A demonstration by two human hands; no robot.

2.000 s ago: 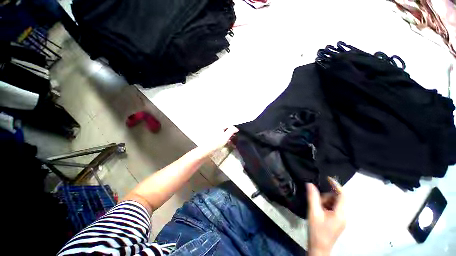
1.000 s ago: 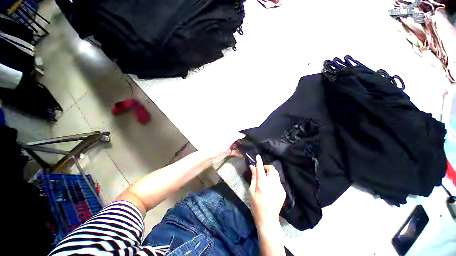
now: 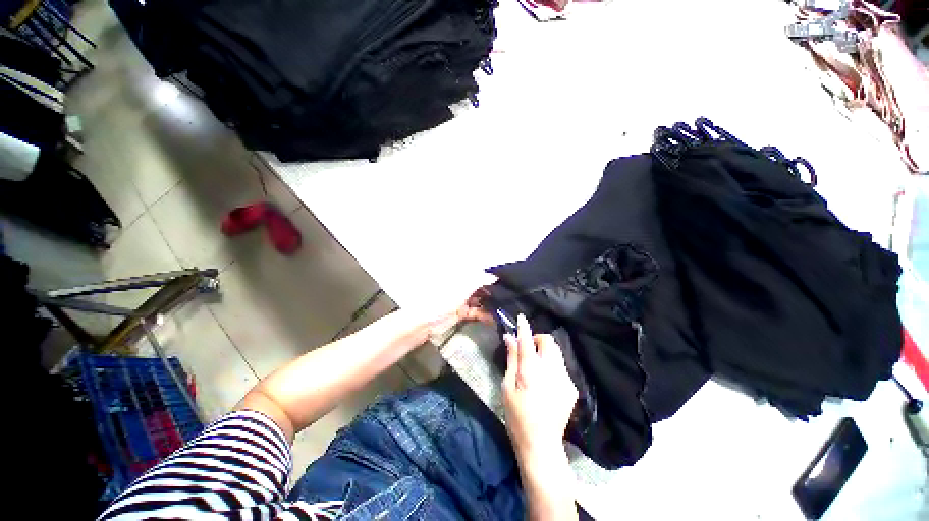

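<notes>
A black garment (image 3: 611, 356) lies partly opened at the table edge, its shinier inner side and a seam edge showing. My left hand (image 3: 471, 311) pinches the garment's near left corner at the edge. My right hand (image 3: 535, 371) is just right of it, over the cloth, closed on small thread snips (image 3: 507, 321). Only the thin bright blades of the snips show; the rest is hidden in the fingers. The blade tips are close to the cloth beside my left fingers. Whether they touch a thread is too small to tell.
A near garment pile (image 3: 784, 275) with looped straps lies right of my hands. A far garment pile (image 3: 336, 71) is at upper left. A smartphone (image 3: 830, 468) lies at lower right, pink fabric (image 3: 876, 81) at upper right. Red shoes (image 3: 263, 226) and a metal-framed stand (image 3: 132, 305) are on the floor.
My right hand has moved left from the garment's lower edge to beside my left hand, and the snips' blades now show. The view has shifted slightly. My left hand still holds the corner.
</notes>
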